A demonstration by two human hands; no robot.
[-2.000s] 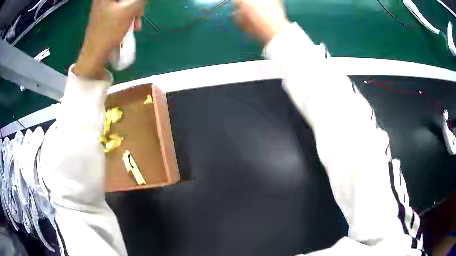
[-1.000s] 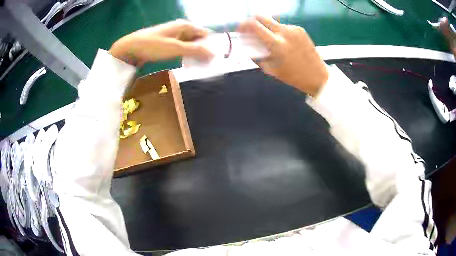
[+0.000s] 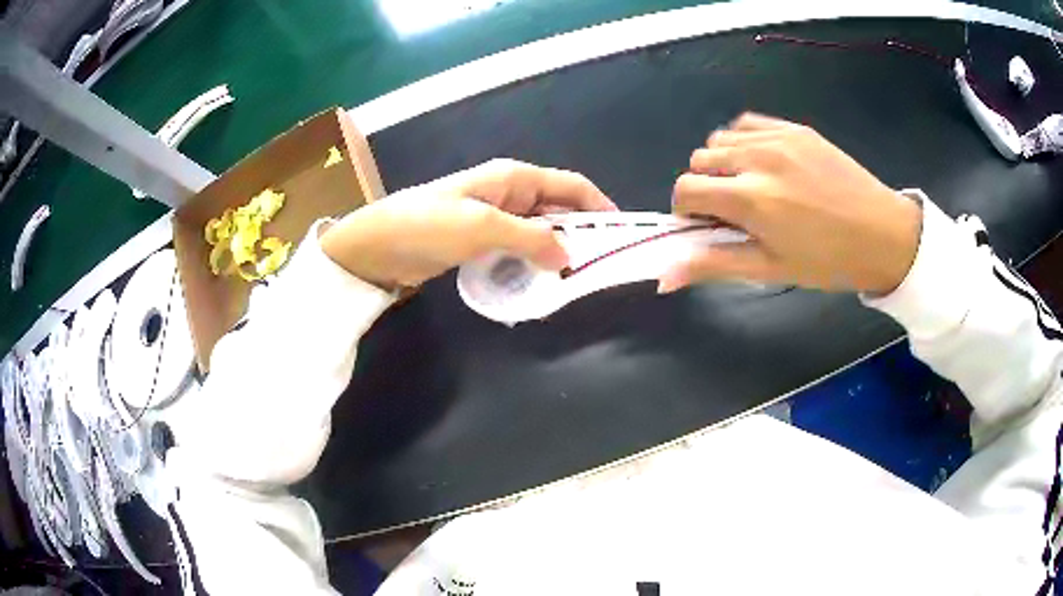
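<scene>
A white curved housing half [image 3: 618,247] is held level above the black bench mat. Its broad rounded end with a round hole points left, and its narrower end points right. A dark red lead wire [image 3: 635,242] runs along its inside. My left hand [image 3: 466,221] grips the housing beside the rounded end, thumb on the inside face. My right hand [image 3: 787,204] is at the narrower end, fingers curled over the housing and wire; it is slightly blurred, and the fingertips partly hide that end.
An open cardboard tray [image 3: 198,291] with yellow scraps [image 3: 247,236] stands left, behind my left forearm. Stacked white housings [image 3: 70,431] line the left edge. A wired housing [image 3: 988,114] lies at the upper right. A green belt [image 3: 280,58] runs beyond the pale rail [image 3: 466,87]; a grey post [image 3: 111,111] stands upper left.
Both hands have come back from over the belt to above the mat, bringing the white housing nearer. The view has shifted, showing more of the stacked housings.
</scene>
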